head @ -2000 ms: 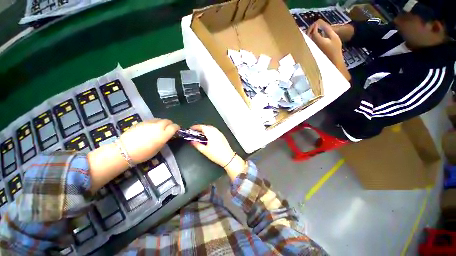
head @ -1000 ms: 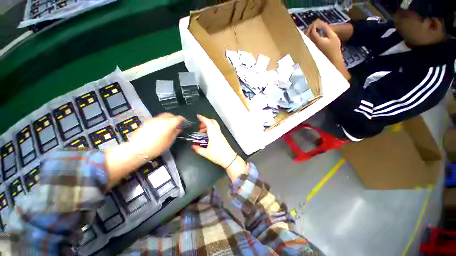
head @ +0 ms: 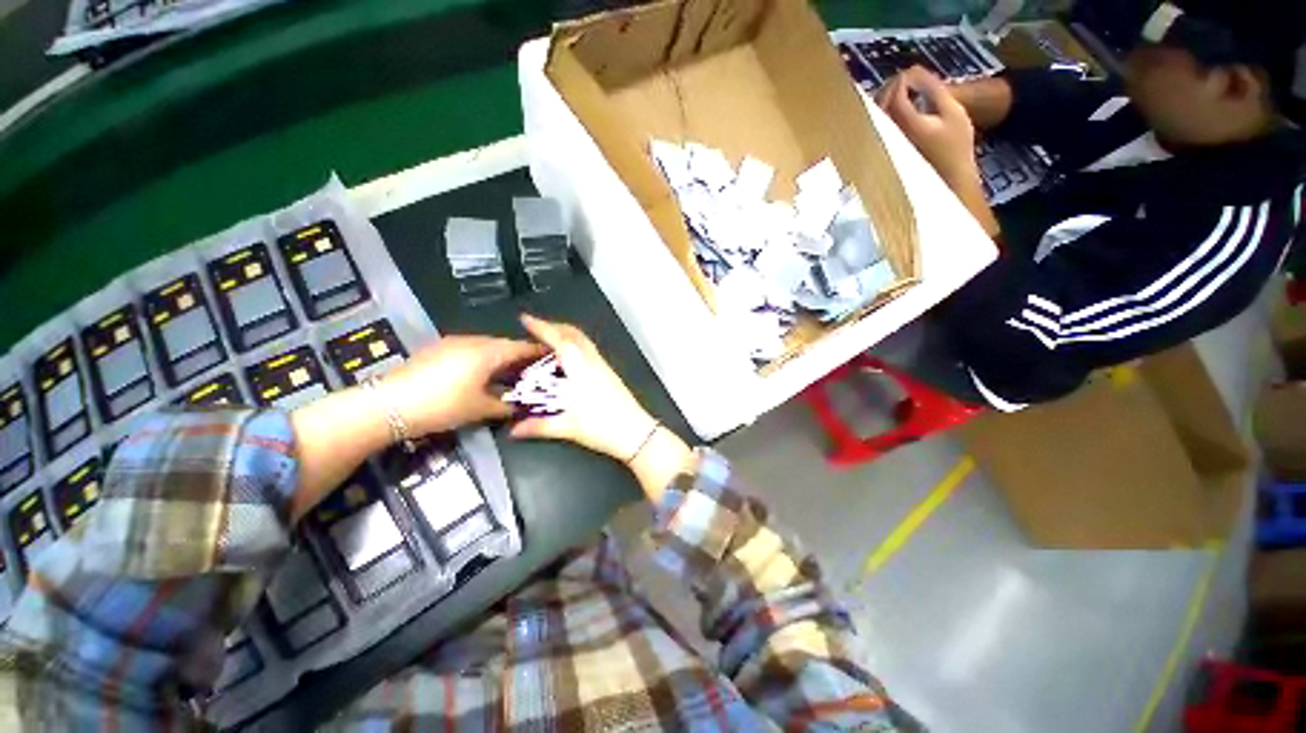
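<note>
My left hand (head: 466,384) and my right hand (head: 590,404) meet over the dark green worktop (head: 573,494), between the tray and the box. Both hold a small bunch of thin grey-white pads (head: 536,387) between their fingers. Two short grey stacks of pads, a left one (head: 474,255) and a right one (head: 543,238), stand side by side just beyond my hands. The translucent blister tray (head: 408,298) on the left holds rows of black device units (head: 249,298); my left forearm covers part of it.
A brown cardboard box in a white outer box (head: 616,272) holds loose pads (head: 788,244). A green conveyor (head: 358,100) runs beyond. At right, a person in a black striped jacket (head: 1132,272) works at another tray. A red stool (head: 895,415) and an open carton (head: 1103,465) are on the floor.
My left hand has come back against my right hand around the pads, after being slightly apart a second ago. The pads now stand more upright between the fingers.
</note>
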